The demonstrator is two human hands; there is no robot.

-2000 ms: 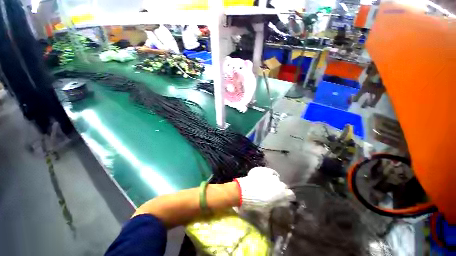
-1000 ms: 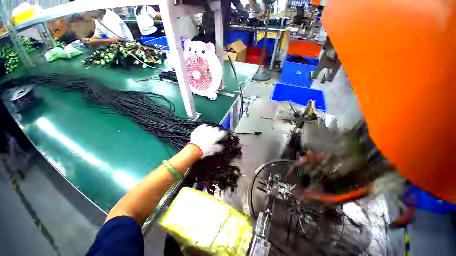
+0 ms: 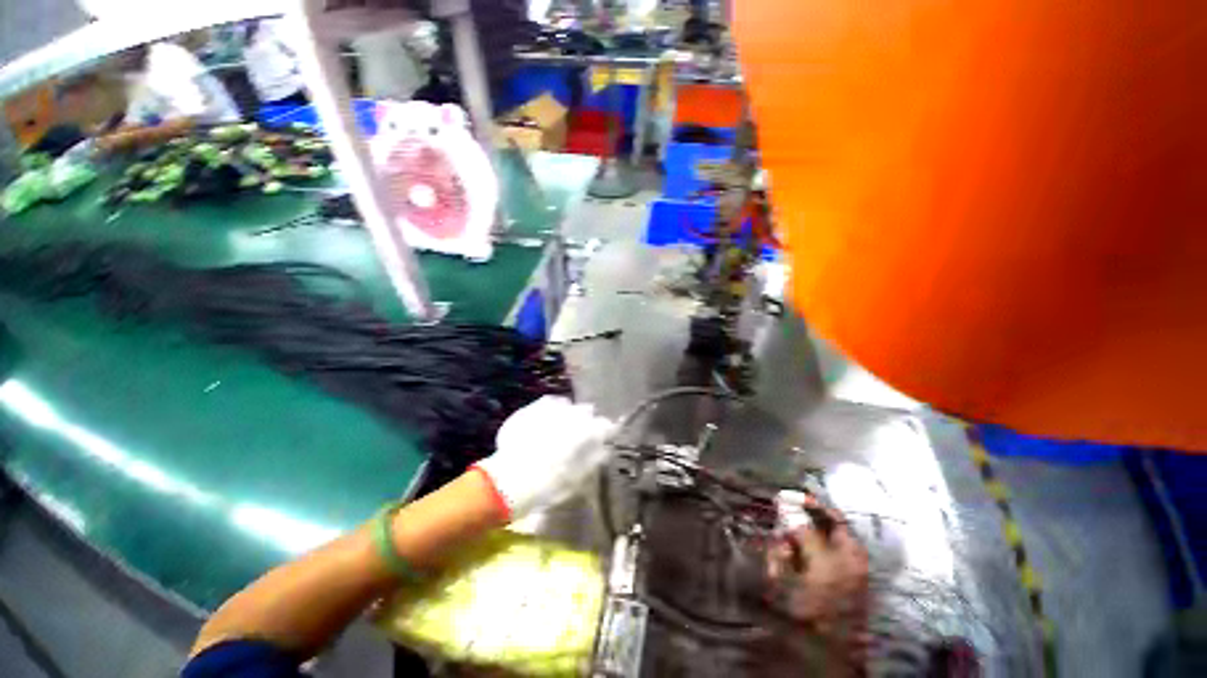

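Note:
My left hand [image 3: 545, 457], in a white glove with a red cuff, is at the near end of the black cable bundle [image 3: 384, 358], left of the silvery fixture [image 3: 672, 464]. Its fingers are blurred, and whether it grips a cable cannot be told. My right hand [image 3: 823, 570], bare and blurred, is right of the fixture over the grey disc [image 3: 702, 563], with a small white thing [image 3: 792, 501] at its fingertips; its grip is unclear. A dark cable arcs above the fixture. The yellow-wrapped block [image 3: 510, 603] lies below my left wrist.
An orange hood [image 3: 993, 199] fills the upper right. Dark machine tooling [image 3: 721, 331] stands behind the disc. A silvery rail [image 3: 622, 616] runs left of the disc. A pink-and-white fan [image 3: 434, 179] and a white post [image 3: 364, 172] stand on the green table [image 3: 199, 464]. People are at the back left.
The view has turned right. My left hand has moved from on top of the cable ends towards the fixture. My right hand now shows over the disc; the orange-red loop no longer shows.

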